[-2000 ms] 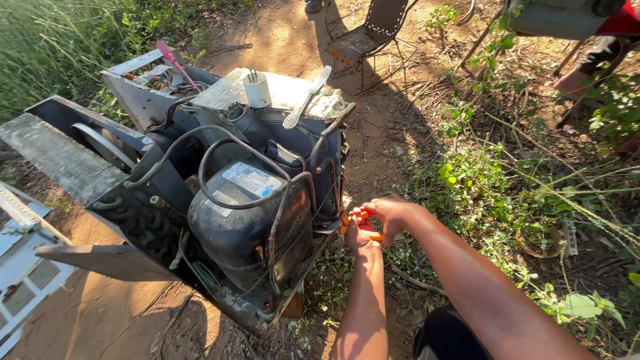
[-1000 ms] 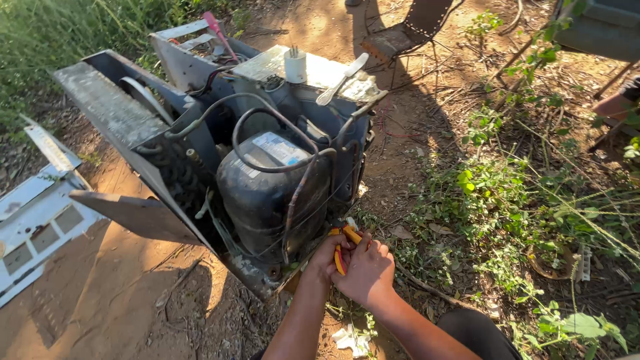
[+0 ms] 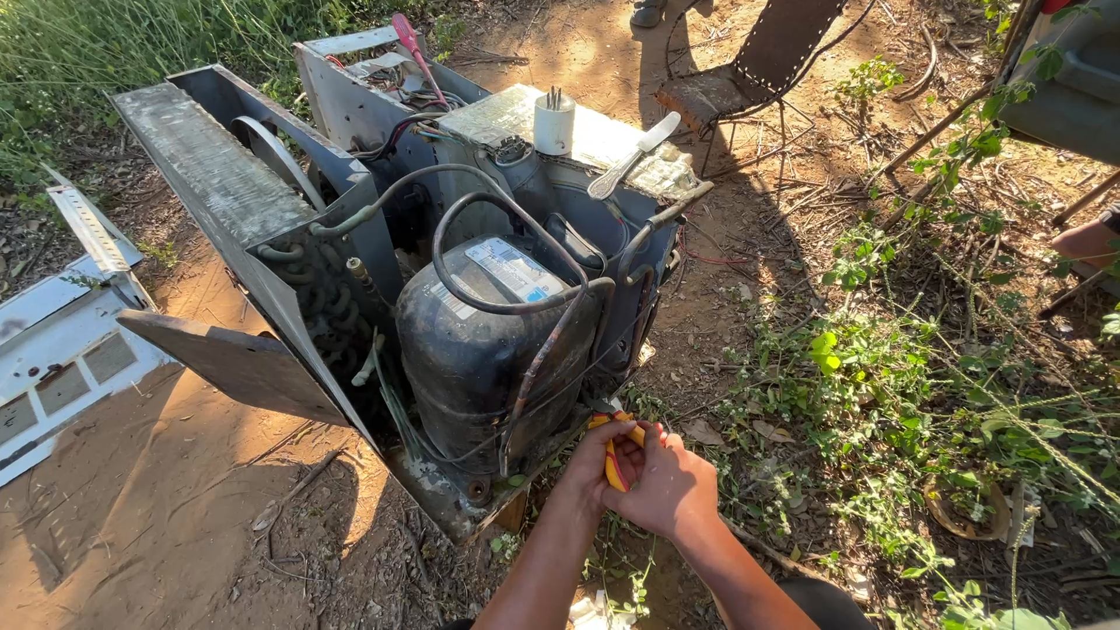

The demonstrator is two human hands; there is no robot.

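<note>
Both my hands meet at the near right corner of an opened air-conditioner unit. My left hand (image 3: 595, 459) grips yellow-and-red-handled pliers (image 3: 615, 464), whose dark jaws point toward the base of the unit. My right hand (image 3: 674, 486) is closed around the same handles from the right; what its fingertips pinch is too small to tell. A black compressor (image 3: 490, 367) with bent copper tubes (image 3: 564, 328) stands just left of the pliers. On top of the unit lie a table knife (image 3: 634, 156) and a white cup-like holder (image 3: 554, 127) with metal pins. A pink-handled screwdriver (image 3: 418, 57) leans behind.
White metal panels (image 3: 52, 332) lie on the ground at left. A flat brown plate (image 3: 229, 363) juts from the unit. A chair (image 3: 744, 74) stands behind, and a person's shoe (image 3: 647, 12) shows at the top. Weeds (image 3: 875, 420) grow at right.
The view has shifted. My hands have stayed together at the unit's corner, and the pliers now point with their jaws toward its base. The knife, cup and screwdriver have not moved on the unit.
</note>
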